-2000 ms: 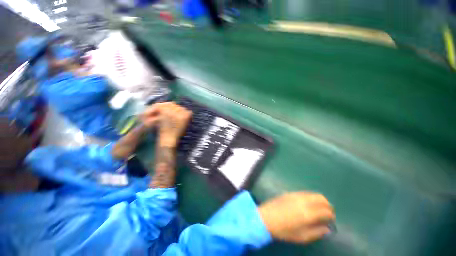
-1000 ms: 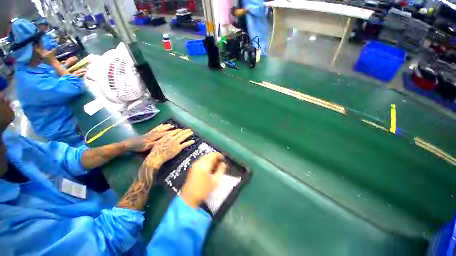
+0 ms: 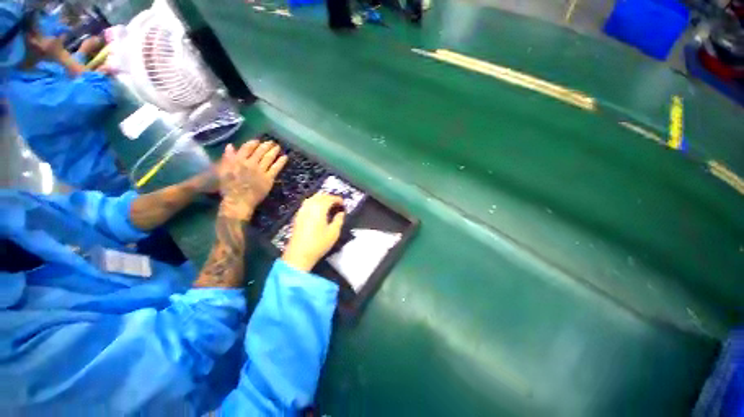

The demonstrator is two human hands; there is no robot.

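A black parts tray (image 3: pixel 383 259) lies on the green bench. Its far compartment holds a heap of small black rings (image 3: pixel 295 175). Small white parts (image 3: pixel 343 189) lie scattered in the middle compartment. A white bag (image 3: pixel 363 256) lies in the near one. My left hand (image 3: pixel 316 230), bare, comes from the bottom and is over the middle compartment with fingers curled. A dark spot shows between thumb and fingers; I cannot tell if it is a held part. My right hand is not in view.
A tattooed hand (image 3: pixel 249 175) of a person in a blue smock (image 3: pixel 90 326) is on the tray's far end, another arm beside it. Beyond are a clear bag (image 3: pixel 216 124), a white fan (image 3: pixel 163 61) and a dark post (image 3: pixel 220 57). A blue bin (image 3: pixel 648 24) stands beyond the bench.
My left hand first swung from right of the tray to above the white bag, and is now farther in, over the white parts. The view has tilted down, so the tray appears higher.
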